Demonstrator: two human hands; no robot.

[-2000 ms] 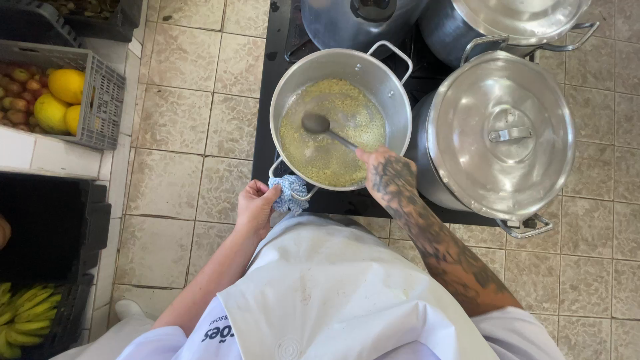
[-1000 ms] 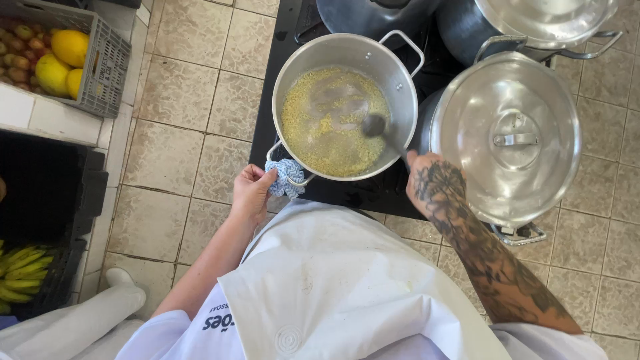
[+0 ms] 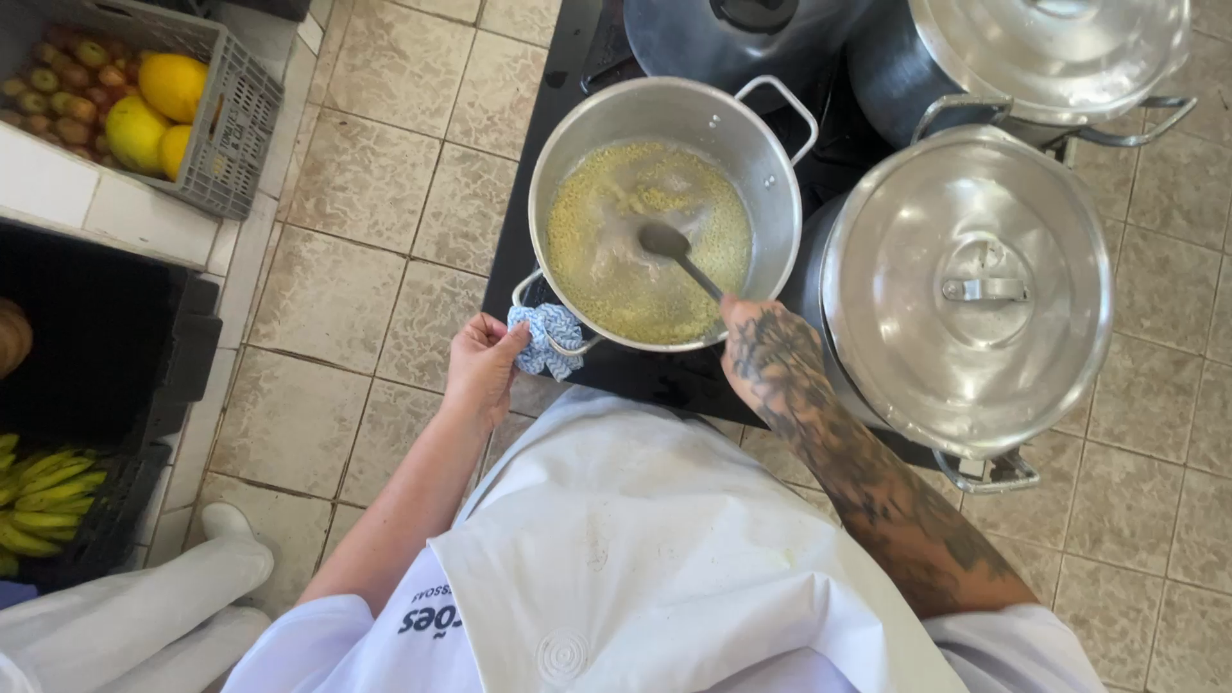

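An uncovered metal pot (image 3: 776, 207) stands on the black stove, with small yellowish pieces in shallow, foamy liquid or fat (image 3: 606, 289). My right hand (image 3: 765, 342) is closed around the handle of a dark spoon (image 3: 664, 241), whose bowl rests in the contents near the pot's middle. A blue-and-white cloth (image 3: 549, 339) is wrapped about the pot's near left handle (image 3: 525, 287). Thumb and fingers of my left hand (image 3: 489, 356) pinch this cloth at its left side.
A large lidded pot (image 3: 895, 327) stands close on the right, two more lidded pots (image 3: 760, 48) (image 3: 1068, 58) behind. Left are a grey fruit crate (image 3: 231, 125), a black crate (image 3: 183, 337) and bananas (image 3: 53, 491). Another person's white-clad legs (image 3: 135, 606) show at lower left.
The spoon has gone from the pot's middle to its right side, then back to near the middle, with my right hand. My left hand keeps its hold on the cloth.
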